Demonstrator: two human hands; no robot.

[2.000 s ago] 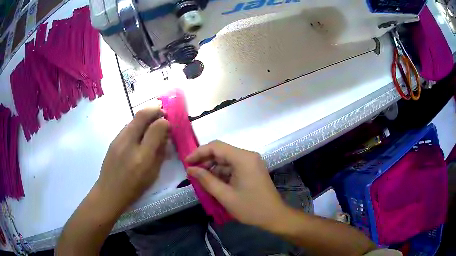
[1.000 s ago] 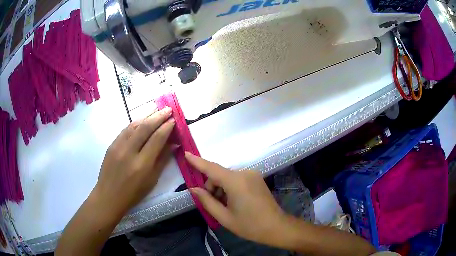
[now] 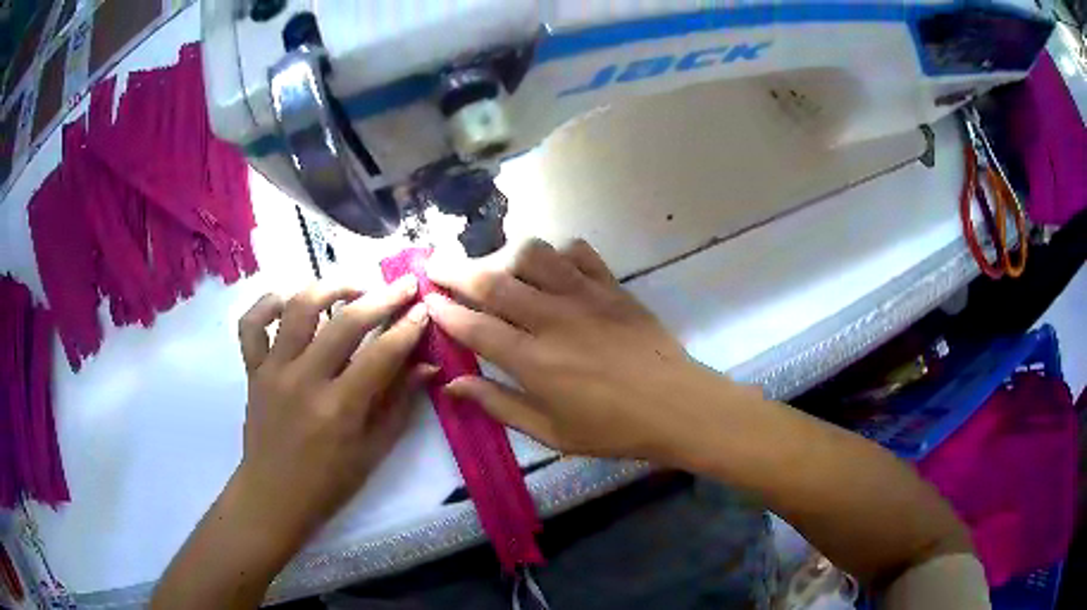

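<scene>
A magenta zipper strip lies lengthwise from just below the needle area of the white sewing machine to past the table's front edge. My left hand rests on its upper part from the left, fingertips pressed on it. My right hand is on it from the right, with fingertips near the upper end and the thumb lower down. The fingertips of both hands nearly meet. The upper tip shows in front of the presser foot area. Whether the strip touches the foot is not clear.
Magenta zippers lie fanned at the left, with more strips at the far left edge. Orange-handled scissors and magenta cloth are at the right. A blue basket with magenta cloth stands below right.
My right hand has moved up the strip toward the machine and beside my left fingertips. My left hand's fingers are more spread. The view has shifted slightly.
</scene>
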